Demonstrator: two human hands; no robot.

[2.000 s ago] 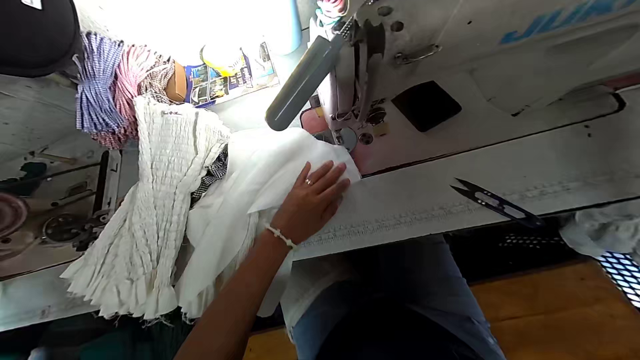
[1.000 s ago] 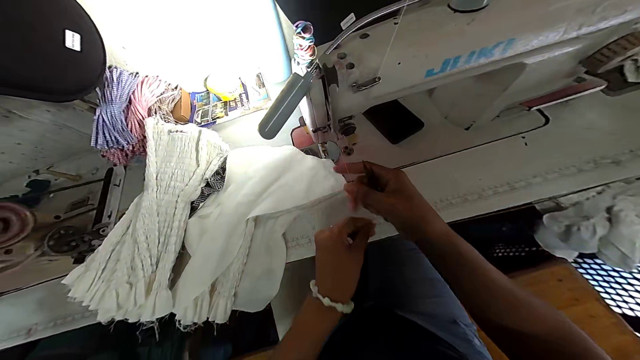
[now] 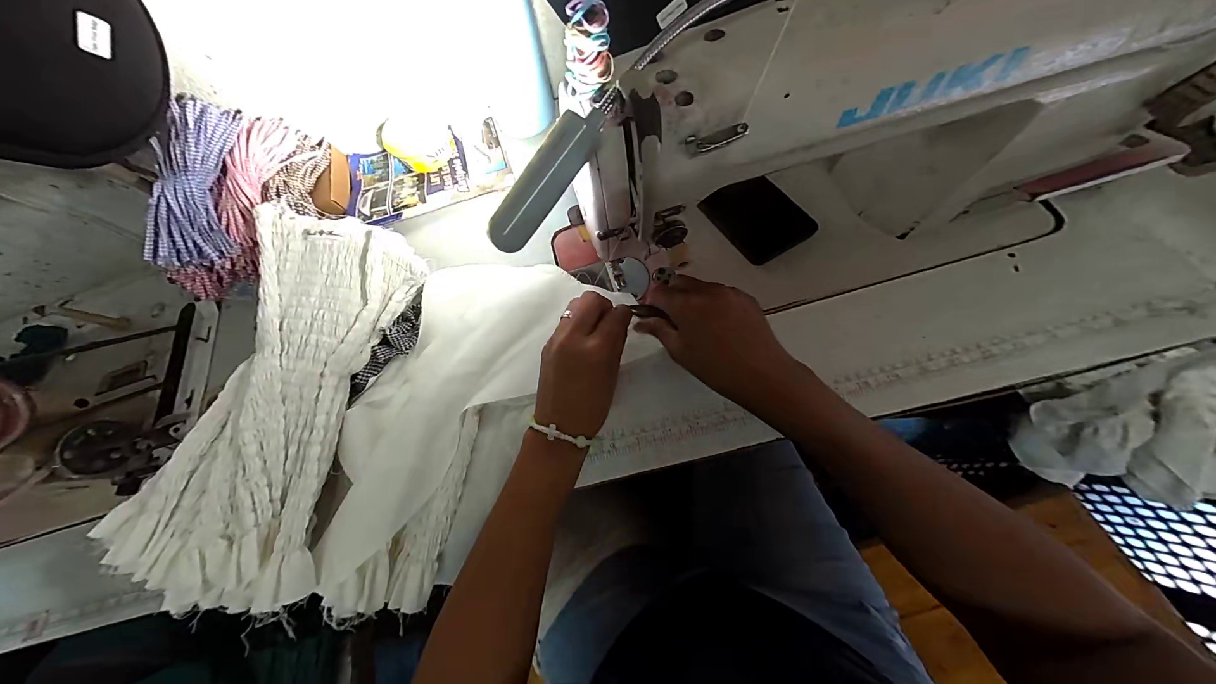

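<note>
My left hand [image 3: 584,356], with a ring and a pale bracelet at the wrist, pinches the right edge of the white fabric [image 3: 494,323] just in front of the sewing machine's needle area [image 3: 622,275]. My right hand [image 3: 712,332] touches the same spot from the right, its fingers closed on black thread snips [image 3: 650,312], which are partly hidden by the fingers. The fabric spreads left over the machine bed. Gathered white fabric [image 3: 304,408] with frayed lower edges lies beside it, and black-and-white checked cloth [image 3: 389,347] shows between the two.
A grey lamp [image 3: 546,180] hangs by the machine head. Bundles of checked strips [image 3: 195,180] and a yellow-labelled roll [image 3: 418,147] lie at the back left. A black pad [image 3: 758,220] rests on the bed. Crumpled white cloth [image 3: 1121,418] is at the right, and another machine [image 3: 95,446] at the left.
The snips lay on the table to the right two seconds ago and are now in my right hand. Both hands have come up to the fabric's edge near the needle. The view has shifted right.
</note>
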